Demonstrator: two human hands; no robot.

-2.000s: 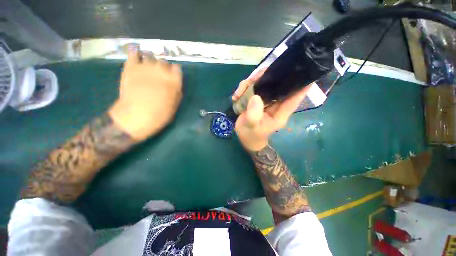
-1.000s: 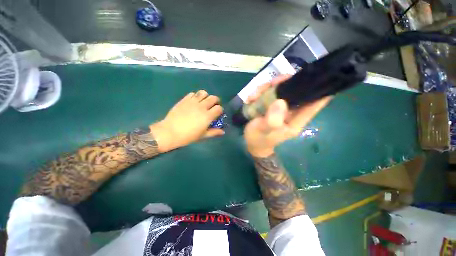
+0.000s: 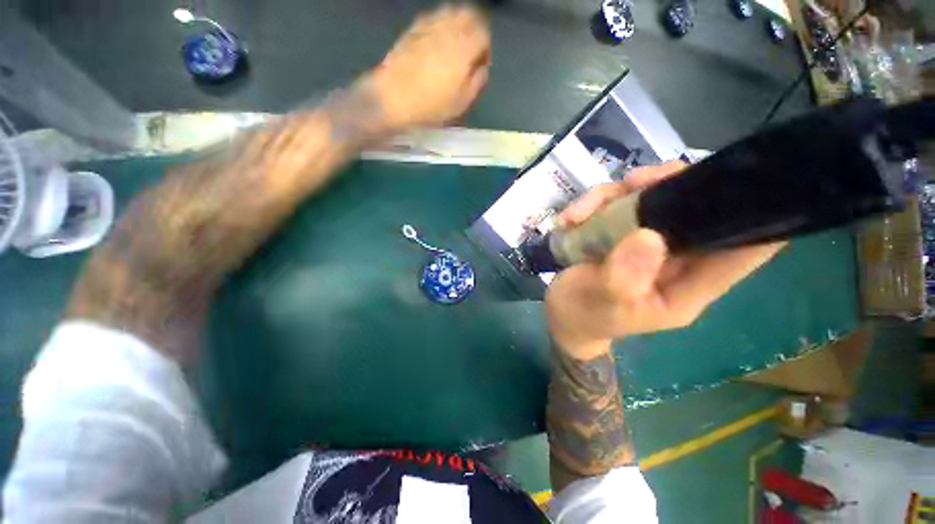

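Observation:
A blue round unit lies on the green mat, untouched, its pale cord and end loop pointing up-left. My right hand is closed around the electric screwdriver, a black cylinder with a cream nose. The screwdriver's dark tip is right of the unit, at the screw feeder, a white and black tilted box. My left hand is blurred over the conveyor, beyond the pale rail; whether it holds anything cannot be told.
The conveyor belt carries a blue unit at left and several more at upper right. The scuffed pale rail borders the mat. A white fan stands at left. Cardboard boxes and plastic bags are at far right.
My left hand has moved off the unit on the mat, up over the conveyor. The screwdriver has moved right, away from the unit. The blue unit on the belt has shifted left.

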